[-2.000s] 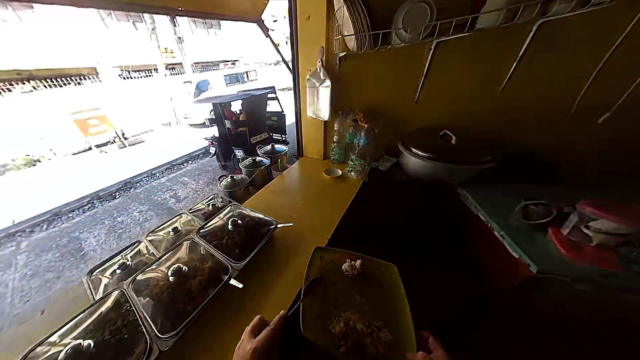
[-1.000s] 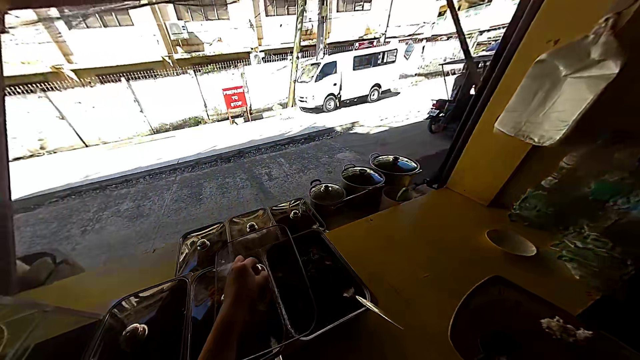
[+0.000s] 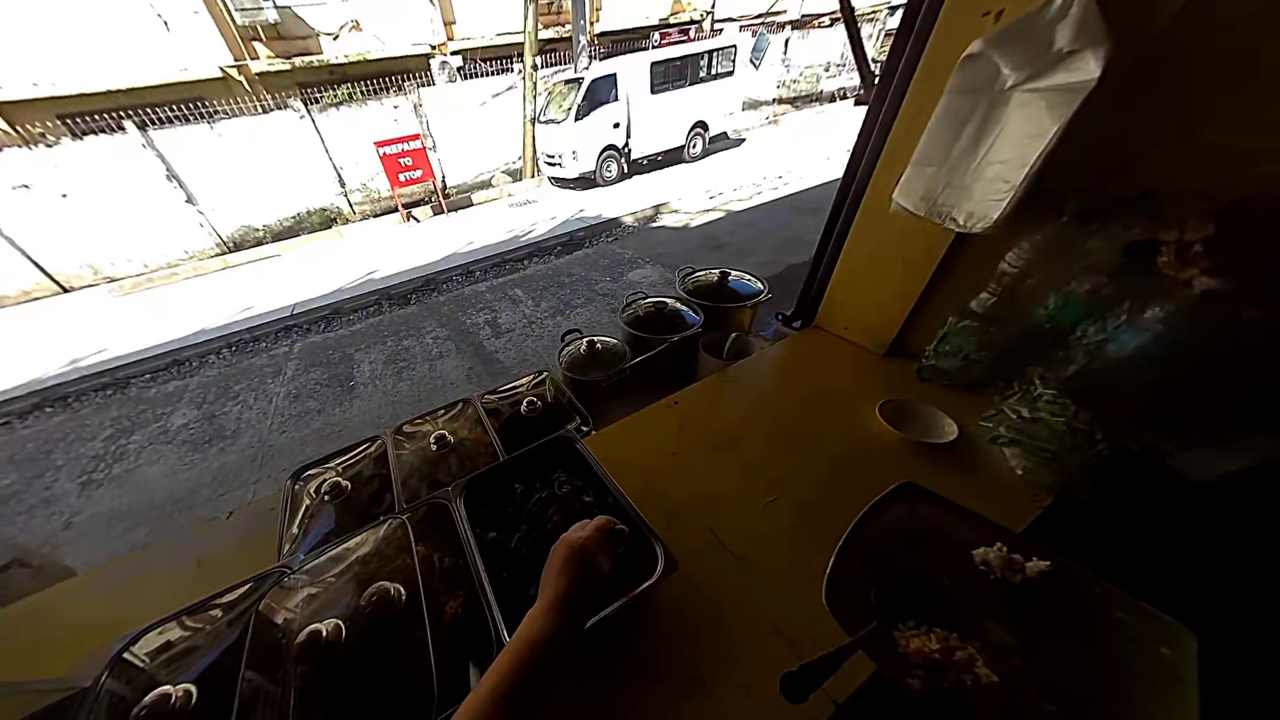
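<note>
My left hand [image 3: 585,560], its arm rising from the bottom, is over the right side of an uncovered metal food tray [image 3: 545,500]. Its fingers are curled; whether they grip something is too dark to tell. Left of this tray, a glass lid [image 3: 383,597] overlaps another glass lid [image 3: 320,635] on a neighbouring tray. At the lower right lies a dark, squarish plate [image 3: 850,560] bearing a small clump of white rice [image 3: 1010,563] and a second pile of rice-like food [image 3: 940,650]. A dark handle [image 3: 825,670] crosses its left edge. My right hand does not show.
More lidded trays [image 3: 440,450] stand left and behind. Several lidded pots [image 3: 660,318] line the far counter edge. A small bowl [image 3: 917,421] sits on the yellow counter [image 3: 740,450], near plastic bags [image 3: 1040,430]. A white container [image 3: 1005,115] hangs at upper right. Outside are a road and a parked van [image 3: 640,110].
A second ago my left hand was on a glass lid's knob; now it is over the uncovered tray at the right, and the lid lies over its neighbour. Earlier both hands were at the plate.
</note>
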